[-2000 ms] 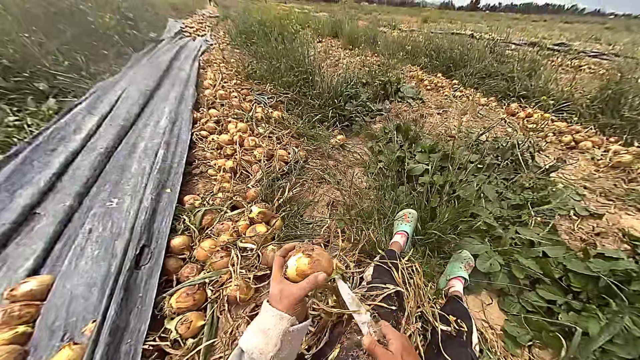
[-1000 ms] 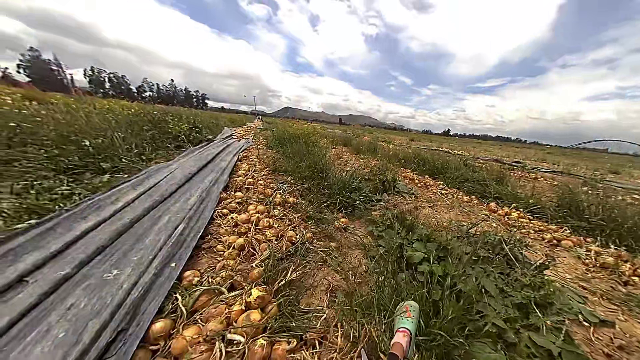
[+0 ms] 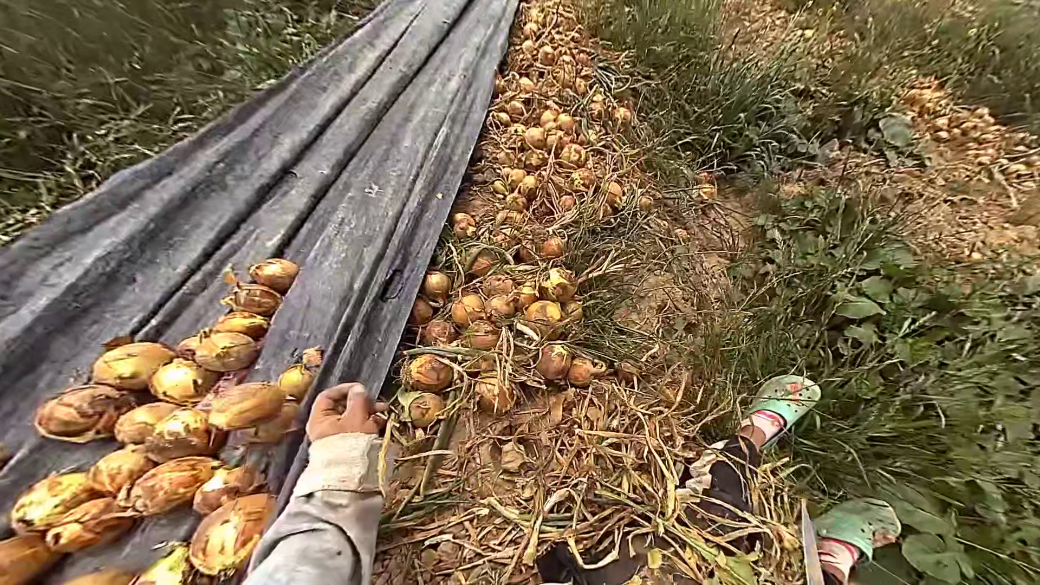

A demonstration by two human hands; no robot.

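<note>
My left hand (image 3: pixel 348 413), in a pale grey sleeve, is over the right edge of the dark fabric sheet (image 3: pixel 382 187), its fingers curled. Whether it grips the sheet's edge or a dry leaf cannot be told. Just left of it, a group of trimmed onions (image 3: pixel 180 435) lies on the sheet. To its right, onions with dry tops (image 3: pixel 486 313) lie in a row on the soil. A knife blade (image 3: pixel 809 543) points up at the bottom right; my right hand is out of view below it.
My feet in green clogs (image 3: pixel 786 398) are at the lower right, beside leafy weeds (image 3: pixel 959 374). Dry onion stalks (image 3: pixel 585 487) cover the ground before me. Tall grass (image 3: pixel 146 106) borders the sheet's far side. Another onion row (image 3: pixel 967 134) lies at the upper right.
Two seconds ago my left hand held an onion near the knife; now that hand is at the sheet's edge without the onion. The view tilted up to the sky and back down.
</note>
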